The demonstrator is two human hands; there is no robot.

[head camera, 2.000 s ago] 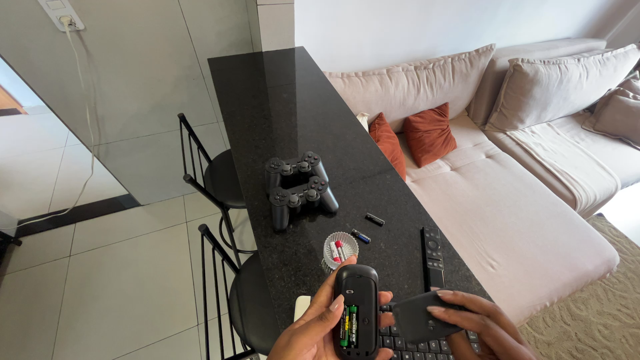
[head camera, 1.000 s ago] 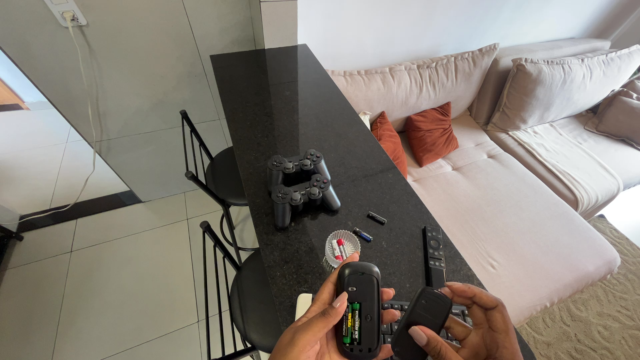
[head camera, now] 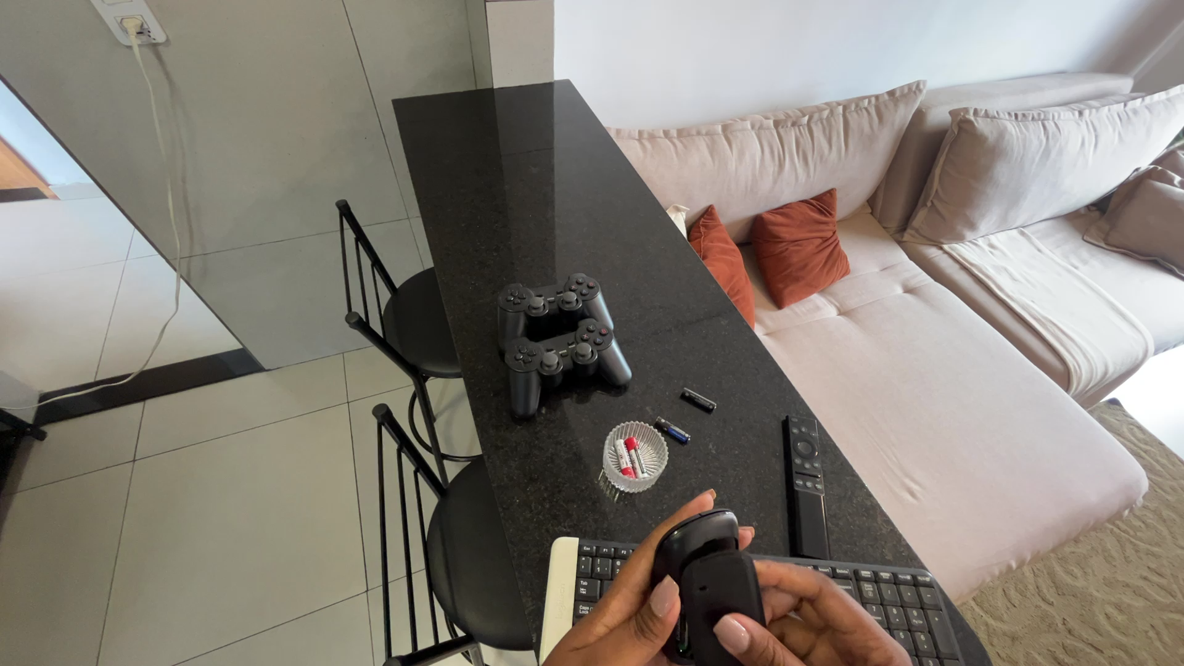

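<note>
My left hand (head camera: 638, 592) holds a black computer mouse (head camera: 700, 535), underside toward me. A black battery cover (head camera: 720, 601) is in my right hand (head camera: 805, 615), lying over much of the mouse, so the battery bay is mostly hidden. Beneath both hands lies a keyboard (head camera: 883, 601) with dark keys and a pale edge. Beyond them, a ribbed glass bowl (head camera: 636, 481) contains red-and-white batteries (head camera: 630, 458). Near the bowl lie a blue-and-black battery (head camera: 672, 430) and a black battery (head camera: 698, 400) on the counter.
Two black game controllers (head camera: 566, 356) rest on the dark stone counter (head camera: 518, 203). A remote control (head camera: 807, 486) lies near its right edge. Black stools (head camera: 476, 546) line the left side; a beige sofa (head camera: 888, 370) with rust-coloured cushions (head camera: 801, 248) stands to the right.
My right hand has brought the battery cover left onto the mouse. The batteries seen in the mouse's bay earlier are now mostly covered, and the mouse is tilted differently.
</note>
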